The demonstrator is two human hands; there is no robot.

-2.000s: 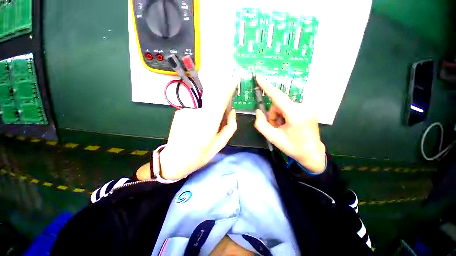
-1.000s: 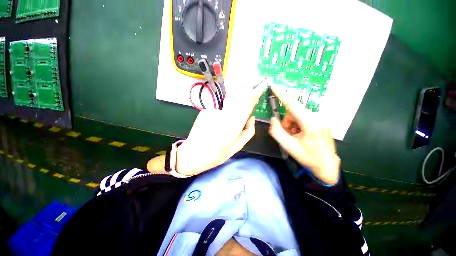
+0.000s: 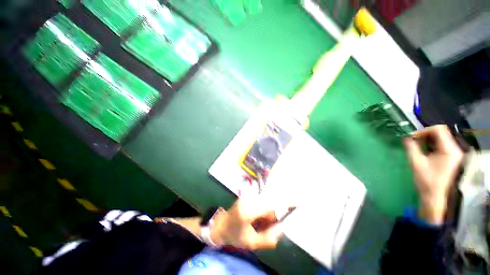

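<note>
The multimeter [image 3: 266, 147] lies on the white sheet [image 3: 322, 198], with red and dark leads at its lower end. My left hand [image 3: 244, 223] is over the sheet's near left edge, closed on a dark stick-like test probe [image 3: 286, 214]; whether it holds a second probe cannot be told. My right hand [image 3: 436, 169] is far right, beyond the sheet, its fingers pinching the near edge of a dark green circuit board panel [image 3: 382, 121]. The panel is blurred; whether it touches the bench cannot be told.
A black tray [image 3: 105, 146] at upper left holds several green panels [image 3: 107, 96]. A blurred yellow-white object [image 3: 328, 70] lies beyond the meter. Another white surface [image 3: 389, 67] is at upper right, with dark and grey items beside it. Yellow-black floor stripes [image 3: 65, 183] show at left.
The view has swung and blurred. The panel has left the white sheet and is at my right hand, out to the right. My hands have moved apart; no probe shows in my right hand now.
</note>
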